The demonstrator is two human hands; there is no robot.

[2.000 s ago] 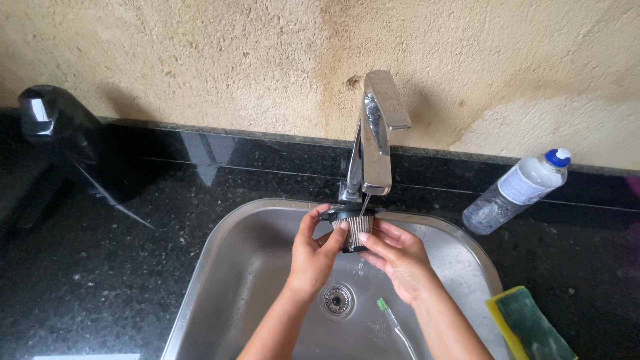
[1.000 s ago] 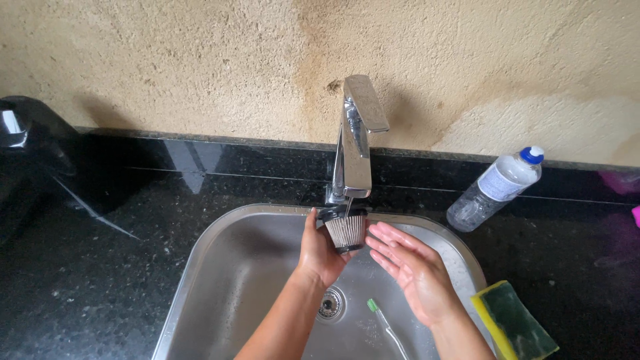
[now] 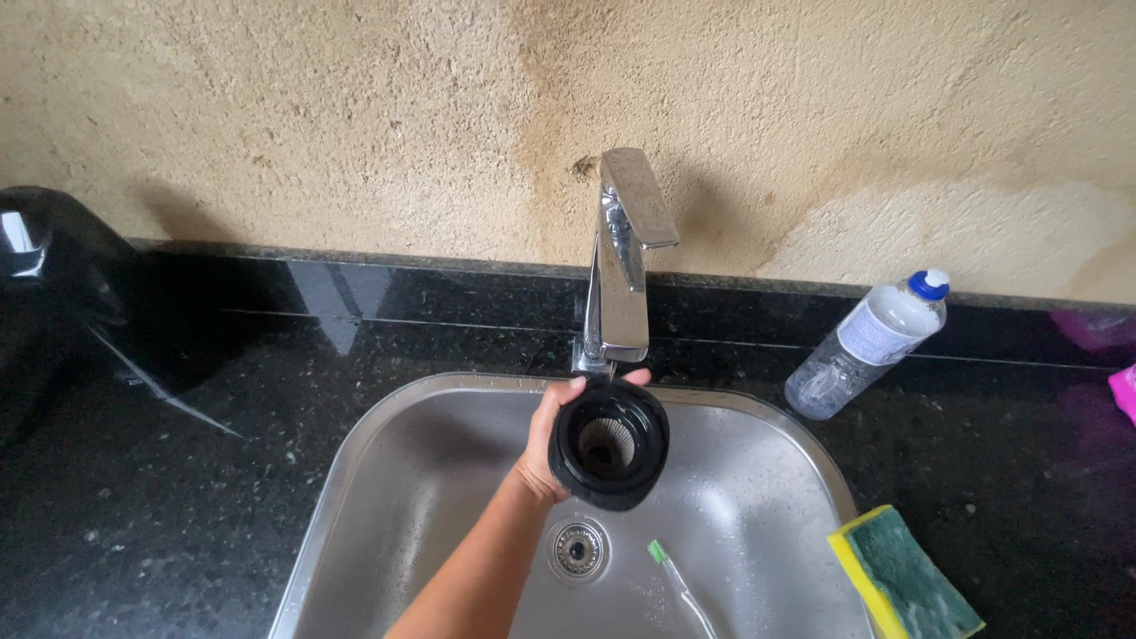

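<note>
My left hand (image 3: 546, 444) grips a round filter with a black rim (image 3: 611, 445) just under the spout of the chrome faucet (image 3: 624, 266). The filter's open end faces me, with the pleated inside showing. Thin water seems to run from the spout behind the rim. Below the filter lies the stainless steel sink (image 3: 444, 497) with its round drain (image 3: 579, 550). A toothbrush with green bristles (image 3: 679, 581) rests on the basin floor. My right hand is out of view.
A clear plastic bottle with a blue and white cap (image 3: 865, 346) stands behind the sink's right corner. A yellow and green sponge (image 3: 907, 572) lies at the right rim. A glossy black object (image 3: 62, 293) stands at left, a pink thing (image 3: 1125, 390) at the right edge.
My right hand, beside the filter in both earlier frames, has left the view. The filter has been turned in my left hand, from its pleated side showing to its open end.
</note>
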